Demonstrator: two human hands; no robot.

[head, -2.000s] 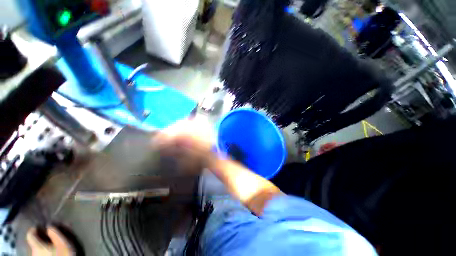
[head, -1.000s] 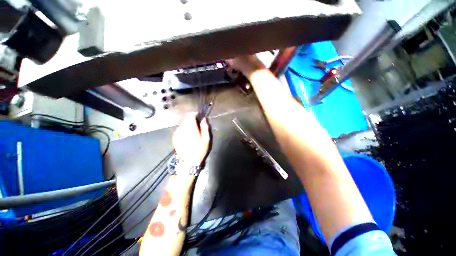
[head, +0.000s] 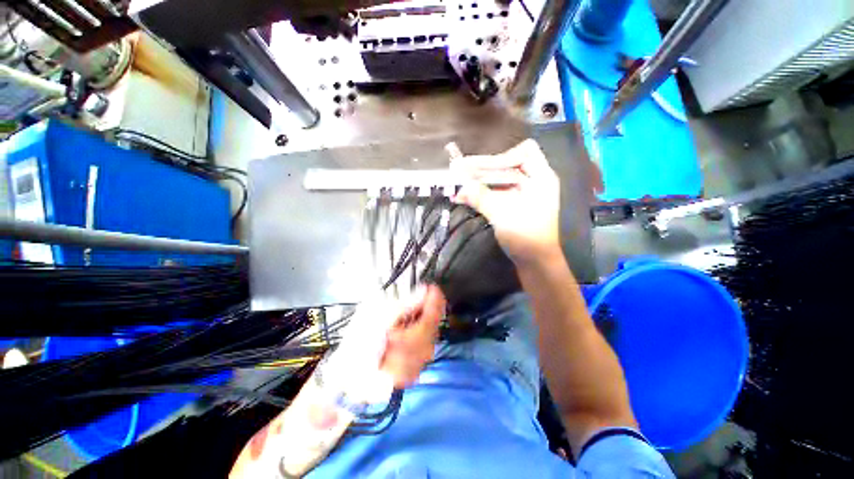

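A silver loading bar [head: 375, 180] lies level across the grey work plate [head: 290, 224]. Several black cables [head: 412, 239] hang from its near edge and run toward me. My right hand [head: 515, 201] grips the bar's right end, and a small pale tip shows above its fingers. My left hand [head: 412, 337] is blurred and closed around the cables below the bar, near the plate's front edge. The lower mold half [head: 404, 61] stands behind the plate, away from both hands.
Tie bars [head: 281, 79] flank the mold, with another column [head: 543, 51] at right. A blue scrap bucket [head: 669, 351] stands at lower right. Dark cable bundles [head: 112, 299] hang at left under a grey rail [head: 122, 234]. More hang at far right.
Both hands have moved back from the mold toward me. The bar, earlier slanted with no hand on it, is now level and held by my right hand. The view has shifted.
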